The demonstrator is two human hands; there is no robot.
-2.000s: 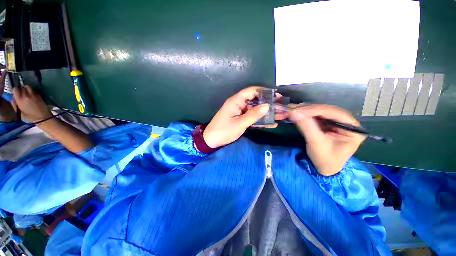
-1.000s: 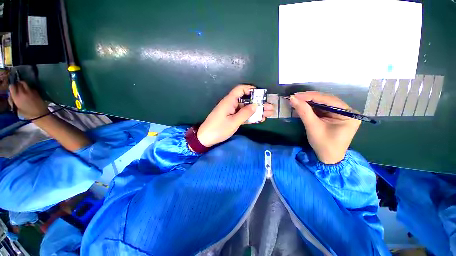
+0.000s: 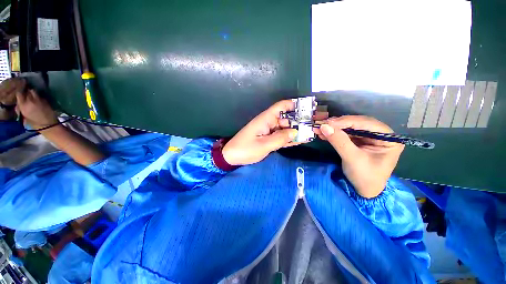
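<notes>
A small silver-white circuit board module [image 3: 304, 111] with dark parts is held upright in the fingers of my left hand [image 3: 258, 135]. My right hand [image 3: 369, 148] grips a long thin black pen-like tool [image 3: 383, 136]. Its front end reaches the middle of the module; whether it touches is too small to tell. A grey adhesive pad [image 3: 322, 111] shows on the bench, partly hidden behind the module and my right fingers. Several upright grey adhesive strips [image 3: 452, 105] lie side by side at the right.
A white paper sheet [image 3: 388, 44] lies beyond my right hand on the dark green bench top [image 3: 194, 94]. A yellow and blue-black screwdriver [image 3: 89, 97] and a black box [image 3: 52, 52] lie at left. Another person's hand [image 3: 36, 108] is at far left, near a thin cable.
My right hand has brought the tool from the grey pads leftward to the module. My left hand has moved slightly right with the module. The module's visible face has changed since the oldest frame.
</notes>
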